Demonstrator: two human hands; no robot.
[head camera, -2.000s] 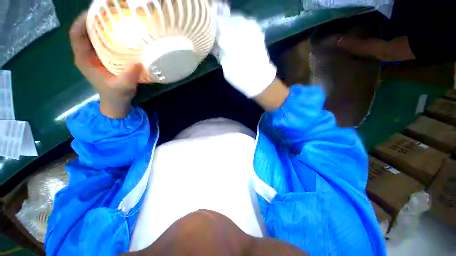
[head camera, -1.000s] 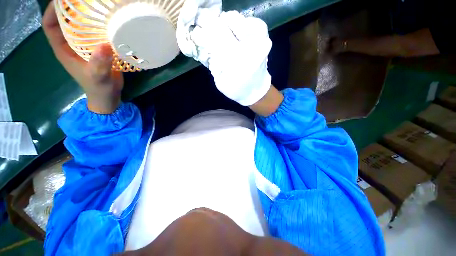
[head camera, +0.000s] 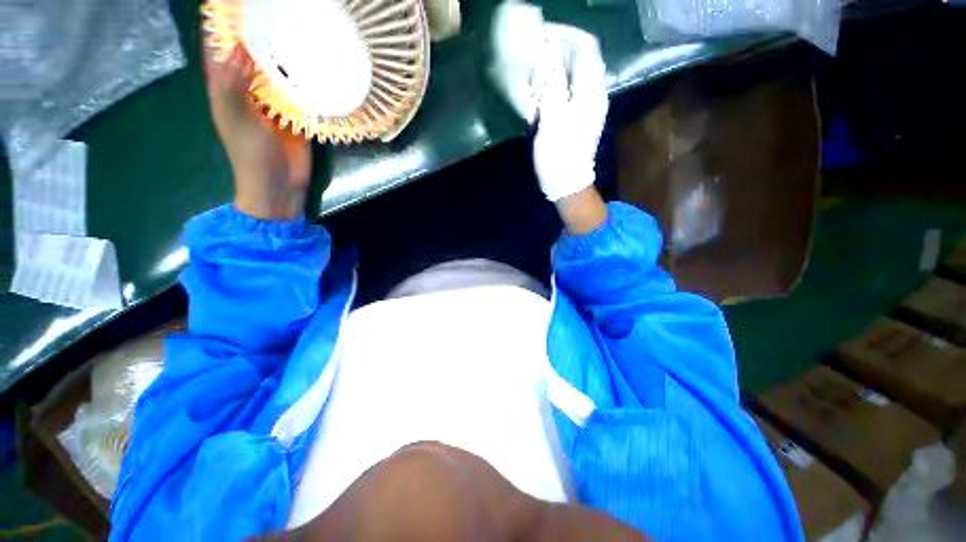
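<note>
A cream clip fan (head camera: 397, 69) is held over the green bench at the top, cut by the frame's upper edge. Its slatted side and smooth white round cover (head camera: 312, 64) show. My bare left hand (head camera: 260, 132) grips the fan from its left side; the fingers are partly hidden behind the slats. My right hand (head camera: 572, 106), in a white knit glove, is off to the right, apart from the fan. It holds a crumpled white cloth (head camera: 516, 64), which is blurred against the glove.
Green bench (head camera: 424, 159). Bubble bags (head camera: 85, 64) and label sheets (head camera: 69, 270) lie at the left, clear film (head camera: 741, 19) at the upper right. An open carton (head camera: 741, 191) stands right, a box of bagged items (head camera: 64, 423) lower left, closed cartons (head camera: 837, 413) lower right.
The fan has moved right and turned, showing more slats. My gloved right hand has moved away from it to the right. The other person's arm over the carton is gone.
</note>
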